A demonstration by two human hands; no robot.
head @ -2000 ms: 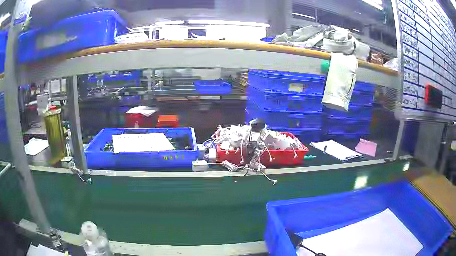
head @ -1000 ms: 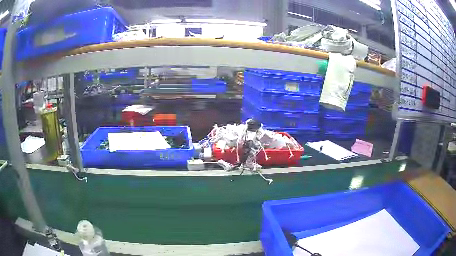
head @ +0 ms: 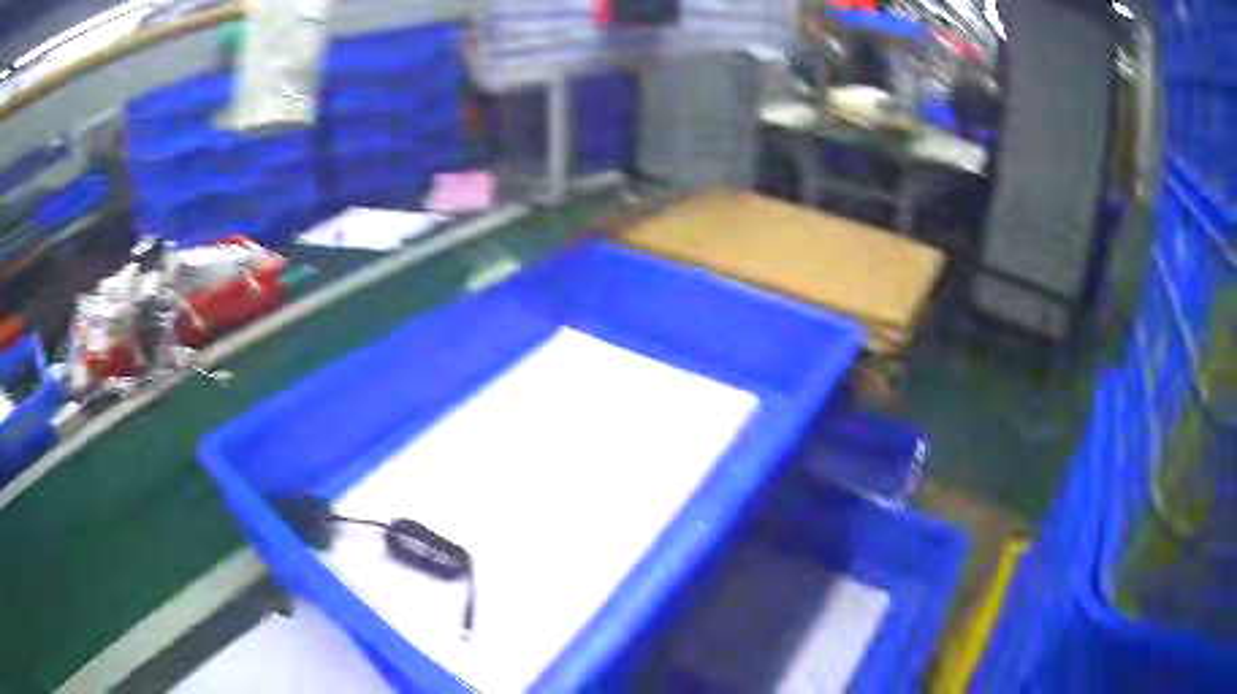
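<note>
No hand is in view. A large blue tote (head: pixel 705 298) lies nearest in front of me, beside the belt. A white liner sheet (head: pixel 556 475) lies flat on its floor. A black power adapter (head: pixel 307 518) lies in the tote's left corner. Its thin black cord runs over the sheet through an oval black lump (head: pixel 427 548) to a straight plug end. The frame is blurred.
The green conveyor belt (head: pixel 122 508) runs along the left. A red basket (head: pixel 244 285) heaped with white cords stands across it. Cardboard sheets (head: pixel 787 258) lie behind the tote. Another blue tote (head: pixel 936 542) is lower right. Blue crates (head: pixel 1072 529) stand at the right.
The view has swung right and down. The tote now shows nearly whole, with the adapter and cord in it. The bottle has left the picture, and the crates at right have come in.
</note>
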